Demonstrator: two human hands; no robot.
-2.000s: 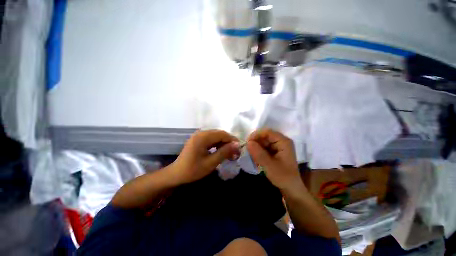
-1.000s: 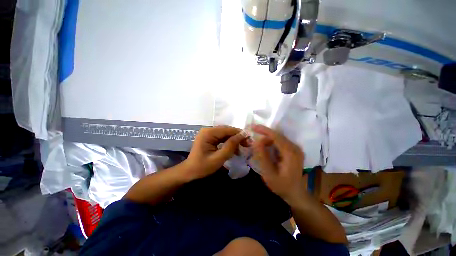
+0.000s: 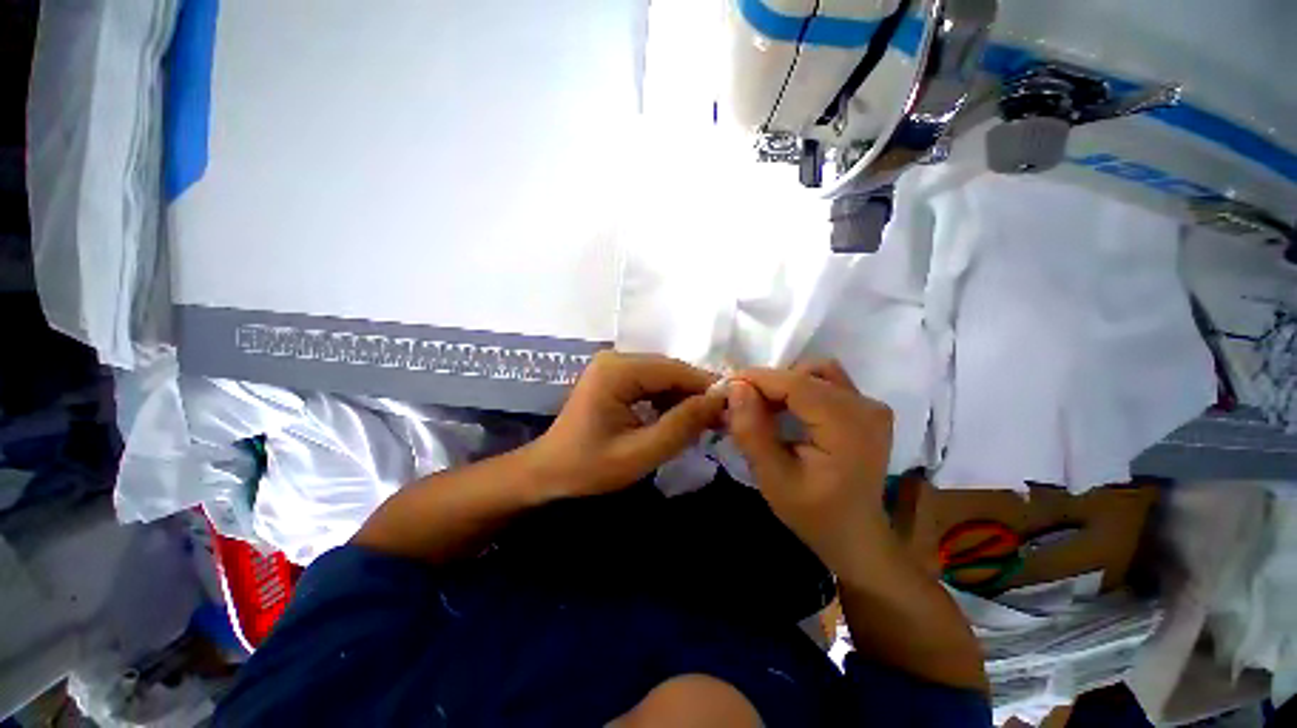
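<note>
White cloth pieces (image 3: 1053,327) lie on the machine table from the needle area to the right, hanging over its front edge. My left hand (image 3: 626,427) and my right hand (image 3: 818,441) meet at the table's front edge, fingertips almost touching. Both pinch a small edge of white cloth (image 3: 689,474), part of which hangs below the fingers. The exact bit between the fingertips is too small to make out. The sewing machine (image 3: 854,71) with its blue stripe stands above my hands. Its needle area is washed out by glare.
A ruler-marked grey edge (image 3: 413,359) runs along the table front. Stacked white pieces (image 3: 100,185) lie at far left. White shiny cloth (image 3: 334,469) hangs below, over a red basket (image 3: 256,583). Scissors (image 3: 981,552) lie in a tray (image 3: 1109,533) below right. Thread scraps lie at far right.
The view has shifted, so the machine head shows farther right and higher. My right fingers, blurred and slightly apart from the left before, now pinch close against my left fingertips.
</note>
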